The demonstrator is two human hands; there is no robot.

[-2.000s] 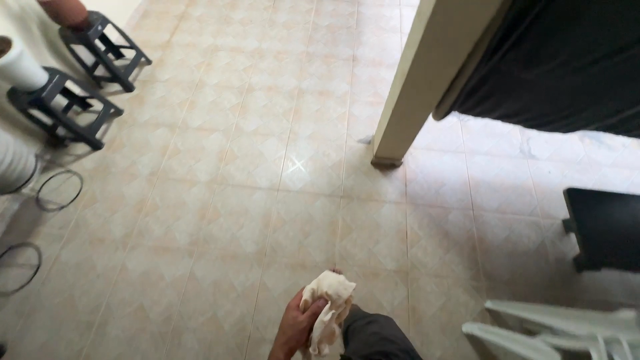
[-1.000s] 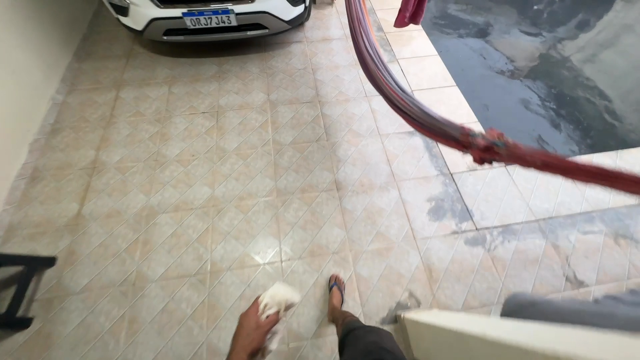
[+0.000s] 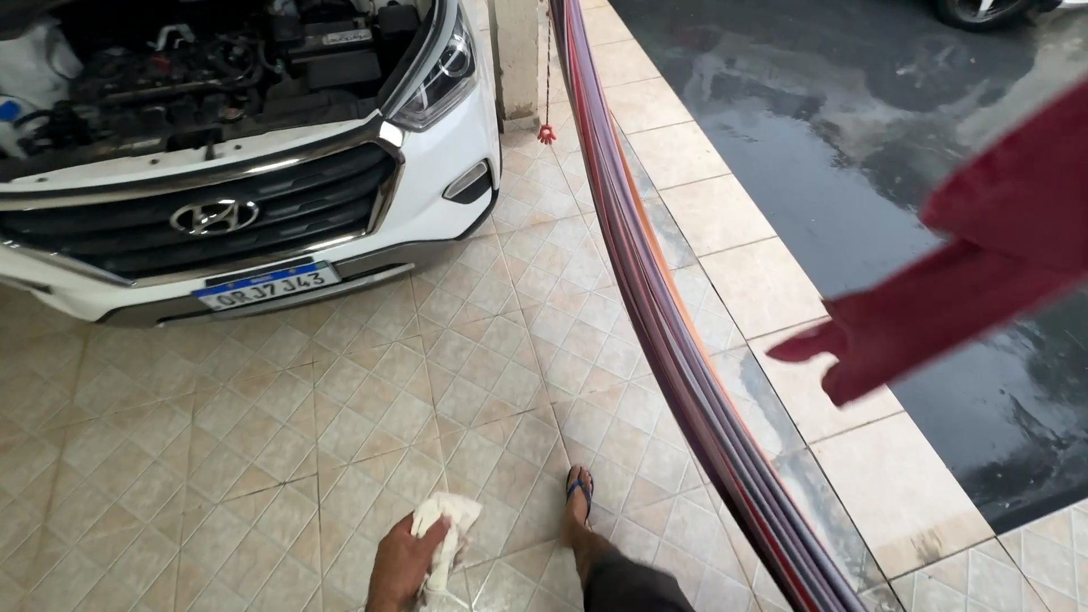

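Observation:
My left hand (image 3: 408,552) is at the bottom, left of centre, its fingers and thumb closed on a crumpled off-white cloth (image 3: 446,527). Part of the cloth hangs below the thumb. My right hand is out of view. Ahead on the left stands a white Hyundai car (image 3: 442,195) with its engine bay (image 3: 212,76) exposed. Its dark grille (image 3: 297,204) and the licence plate (image 3: 268,285) face me. Tiled floor lies between my hand and the car.
A striped fabric hammock (image 3: 646,297) hangs diagonally on the right. Dark red cloth (image 3: 977,263) hangs near the right edge. Beyond the light tile border (image 3: 722,204) is wet dark ground (image 3: 807,153). A small red object (image 3: 546,133) hangs on a cord beside a pillar (image 3: 517,68).
The view has moved from the area with stools to the front of the car, which shows much larger than one second ago. The cloth has stayed in my left hand.

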